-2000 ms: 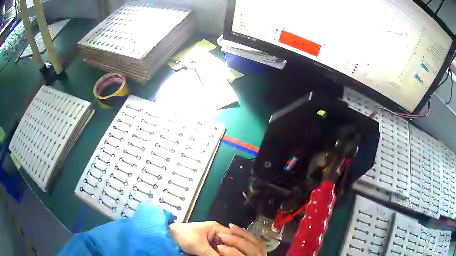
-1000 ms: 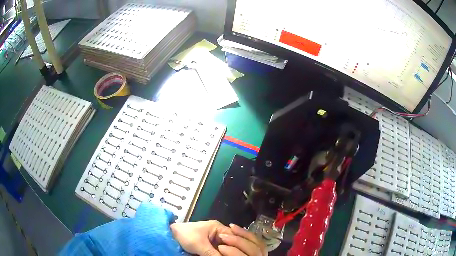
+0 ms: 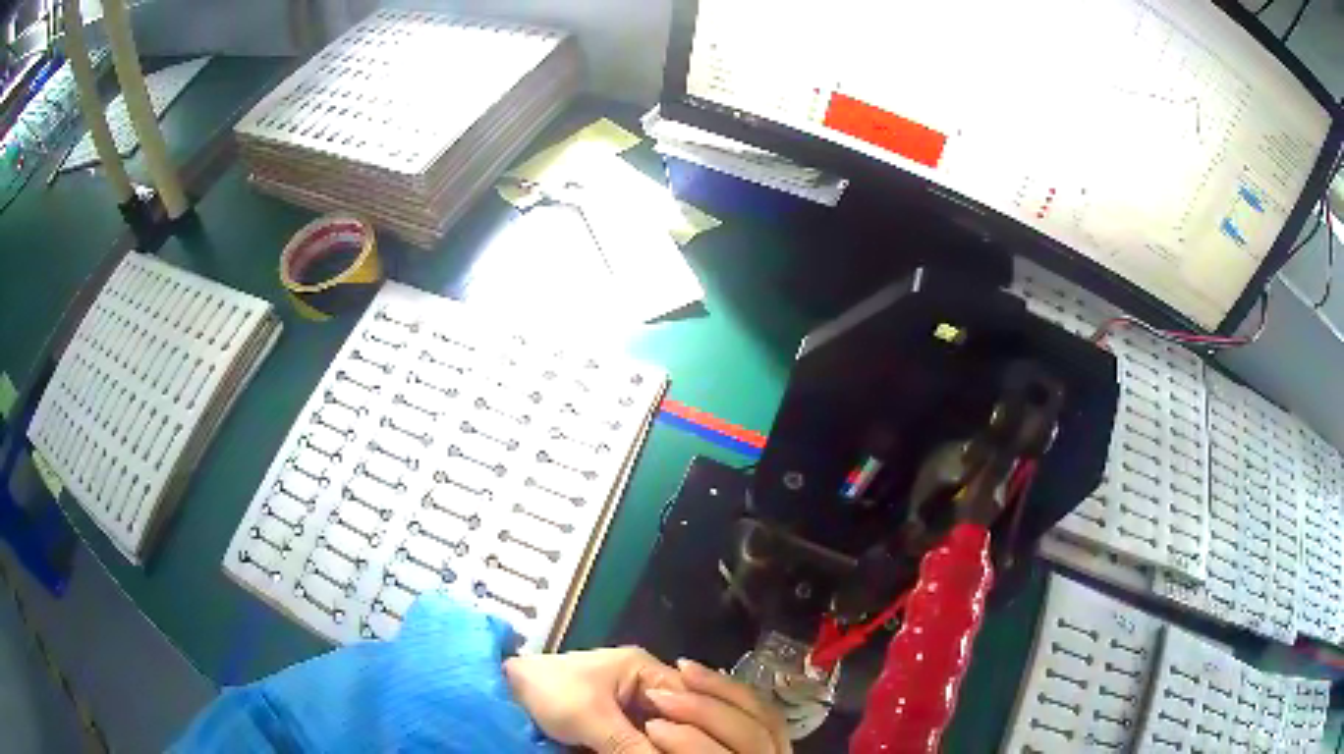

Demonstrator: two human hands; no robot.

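Observation:
My left hand (image 3: 656, 704), bare with a blue sleeve, is at the bottom centre with its fingers curled beside the round silver test nest (image 3: 796, 692). Whether it pinches a small part is hidden. The black test fixture (image 3: 921, 413) stands right of centre. Its thick red clamp handle (image 3: 929, 641) points down toward me and runs out at the bottom edge. Red leads (image 3: 859, 633) end at the silvery nest. No right hand shows in the picture.
A pale slotted tray (image 3: 442, 457) lies left of the fixture, with another tray stack (image 3: 148, 390) farther left. A thick tray stack (image 3: 398, 125), yellow tape roll (image 3: 330, 265) and paper slips (image 3: 604, 243) lie behind. More trays (image 3: 1135, 457) lie right. The monitor (image 3: 1017, 118) shows a red box.

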